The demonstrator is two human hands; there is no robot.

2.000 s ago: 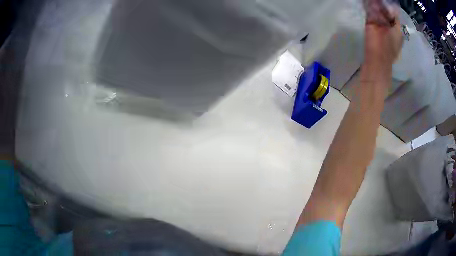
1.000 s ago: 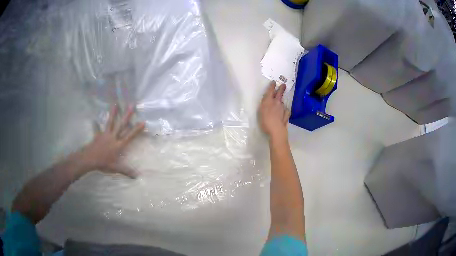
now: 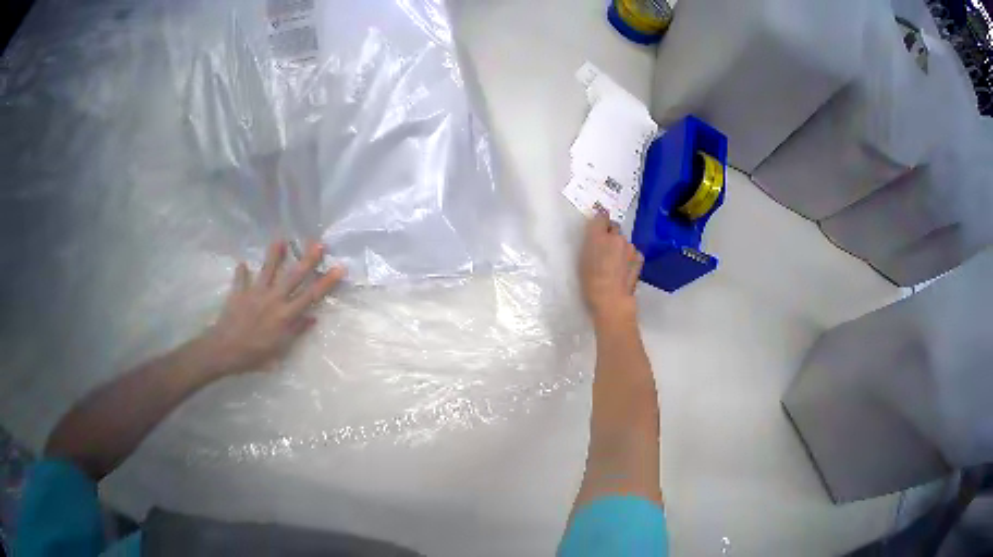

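Observation:
A clear polybag [image 3: 436, 359] lies on the white-covered table with a wrapped pale item [image 3: 403, 185] inside it; its empty end spreads toward me. A grey printed warning [image 3: 293, 27] shows on the film. My left hand [image 3: 278, 310] lies on the film at the item's near edge, fingers spread, holding nothing. My right hand [image 3: 610, 261] pinches the near corner of the barcode stickers [image 3: 612, 147]; its fingertips partly hide that corner. The blue tape dispenser [image 3: 677, 207], with its yellow-ringed tape roll [image 3: 706, 186], stands just right of the stickers.
A loose blue and yellow tape roll [image 3: 640, 15] lies at the top. Waiting wrapped bags [image 3: 751, 82] stand along the right, and another pale grey block [image 3: 866, 408] stands at the lower right. A small shiny scrap [image 3: 725, 543] is at the near edge.
Two seconds ago a grey item hung over the table; now the bagged item lies flat. Since one second ago my right fingers have closed on the stickers' near corner, and my left hand has shifted slightly right.

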